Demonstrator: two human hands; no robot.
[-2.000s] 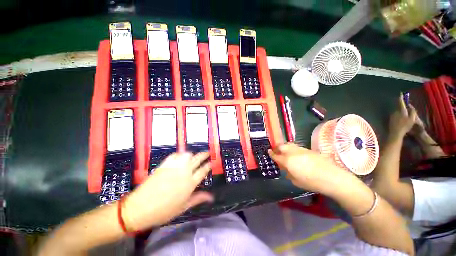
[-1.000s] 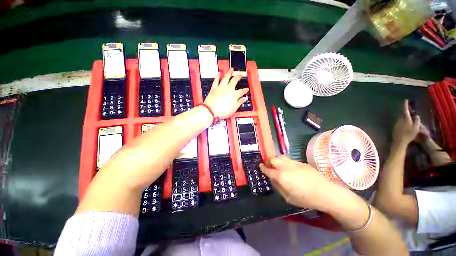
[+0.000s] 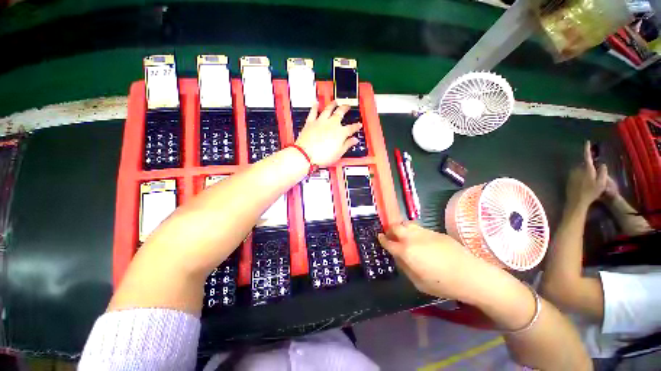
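Open flip phones lie in two rows in a red tray [image 3: 127, 181]. Most screens glow white. The top right phone [image 3: 346, 83] has a dark screen; my left hand [image 3: 326, 136] lies over its keypad, fingers spread, and partly covers the phone beside it. The bottom right phone [image 3: 360, 192] shows dark bands on its screen. My right hand [image 3: 409, 250] is at the right edge of its keypad, fingertips touching it. My left forearm hides parts of the lower left phones. Whether either hand grips a phone is unclear.
Red and white pens [image 3: 407, 185] lie right of the tray, beside a small dark block [image 3: 454, 170]. A white fan [image 3: 476, 103] and a pink fan [image 3: 507, 223] stand further right. Another person's hands [image 3: 588, 181] are at the far right, near red trays [image 3: 641, 156].
My left hand has moved from the lower row up to the top right phone, where it stays over the last second. My right hand stays by the bottom right phone.
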